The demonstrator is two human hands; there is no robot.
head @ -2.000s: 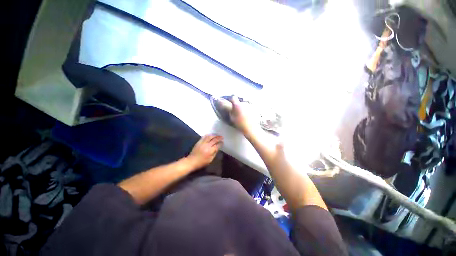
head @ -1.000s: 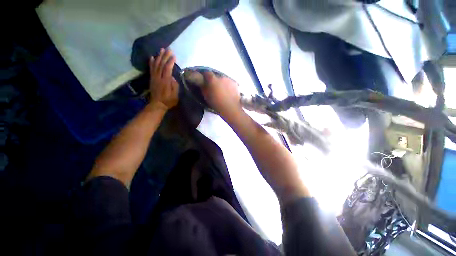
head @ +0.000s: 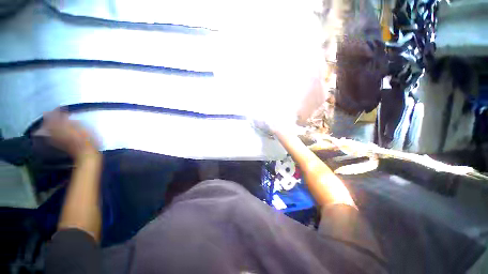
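A large white panel (head: 160, 131) with several dark curved lines lies across the table in front of me. Its right part is lost in glare. My left hand (head: 67, 131) is blurred and lies over the panel's near left corner; whether its fingers pinch the cloth cannot be told. My right hand (head: 265, 128) is at the panel's near right part, washed out by the light; what it holds, if anything, cannot be told. No iron can be made out.
A thick pale wrapped hose (head: 406, 156) runs to the right. A blue crate (head: 299, 199) with white round things is below the table edge. Dark clothes (head: 359, 64) hang at the upper right. A pale board (head: 18, 184) is at the left.
The view has swung right. My hands, close together on the panel's left part a second ago with the right on the iron, are now far apart. The iron is no longer discernible.
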